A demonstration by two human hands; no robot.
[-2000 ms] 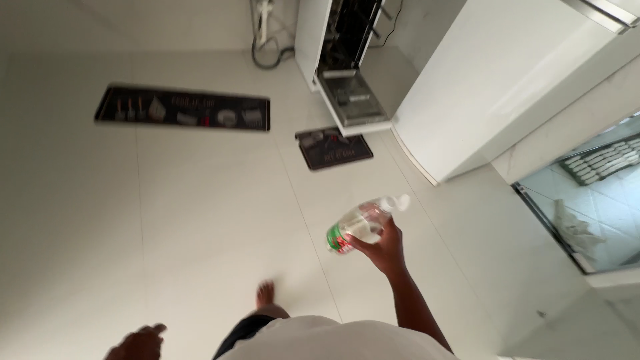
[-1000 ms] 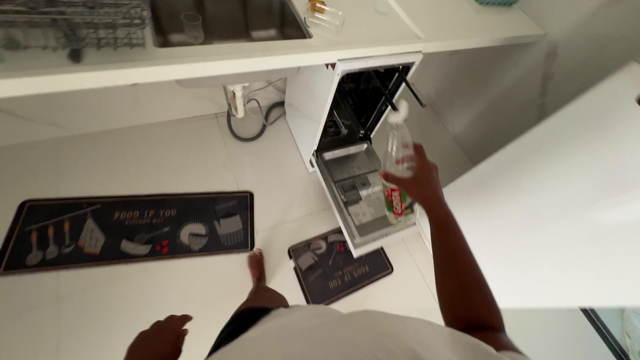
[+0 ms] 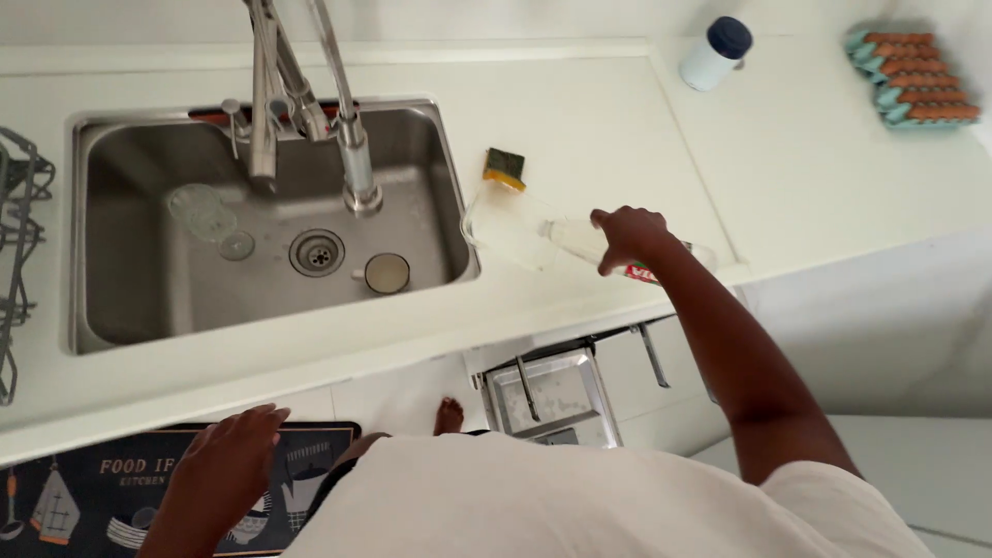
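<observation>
On the countertop a clear plastic bottle [image 3: 577, 239] with a red and green label lies on its side. My right hand [image 3: 634, 236] is over it, thumb and fingers spread around its upper side; whether they grip it is unclear. Left of the bottle neck is a clear glass vessel [image 3: 508, 225] with a handle, a green and yellow sponge [image 3: 504, 169] just behind it. My left hand [image 3: 236, 449] hangs in front of the counter edge above the floor mat, fingers slightly apart, holding nothing.
A steel sink [image 3: 186, 291] holds glassware [image 3: 203, 213] and a mug [image 3: 387, 273] below the faucet [image 3: 358, 167]. A dish rack [image 3: 19, 232] is far left. Egg trays [image 3: 914, 77] and a lidded container [image 3: 714, 54] stand back right. The open dishwasher door [image 3: 550, 391] juts out below the counter.
The bottle was upright in my right hand above the open dishwasher door; now it lies on the countertop under that hand. The view has swung up to the sink and counter.
</observation>
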